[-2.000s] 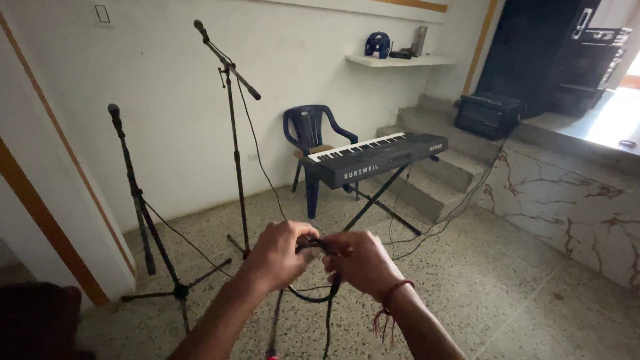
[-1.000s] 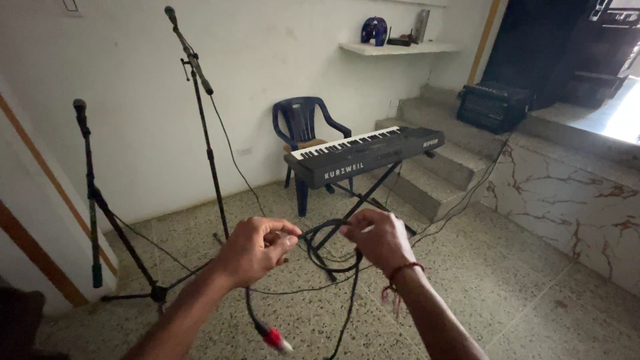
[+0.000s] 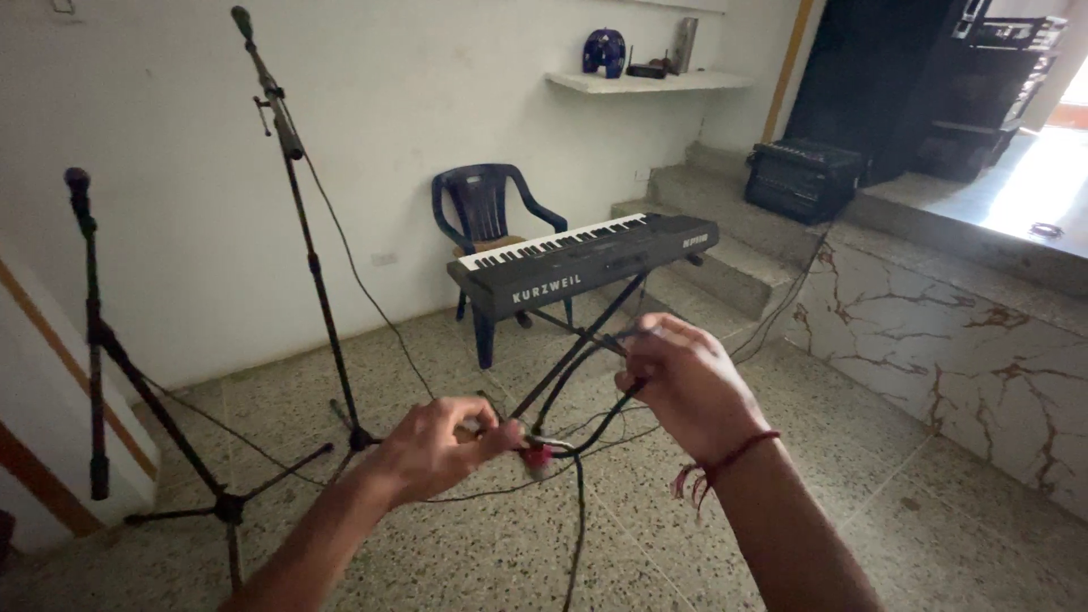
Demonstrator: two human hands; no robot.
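A dark cable (image 3: 580, 501) with a red connector (image 3: 537, 459) runs in a loop between my two hands, and a length of it hangs toward the floor. My left hand (image 3: 450, 446) pinches the cable with thumb and forefinger, just left of the red connector. Higher up and to the right, my right hand (image 3: 680, 370) grips the upper side of the loop; its fingers are slightly blurred and partly hide the cable. A red cord bracelet circles the right wrist. Beyond the hands a Kurzweil keyboard (image 3: 586, 259) rests on a crossed stand (image 3: 571, 357).
Two microphone stands (image 3: 314, 255), (image 3: 153, 399) stand at the left, with cables trailing over the speckled floor (image 3: 663, 527). A blue plastic chair (image 3: 480, 204) is behind the keyboard. Concrete steps (image 3: 722, 229) and a black amplifier (image 3: 803, 178) are at the right. A white shelf (image 3: 646, 82) juts from the wall.
My right hand has risen and moved right relative to my left hand, opening the loop wider. The red connector, hanging below my left hand one second ago, is now beside its fingertips.
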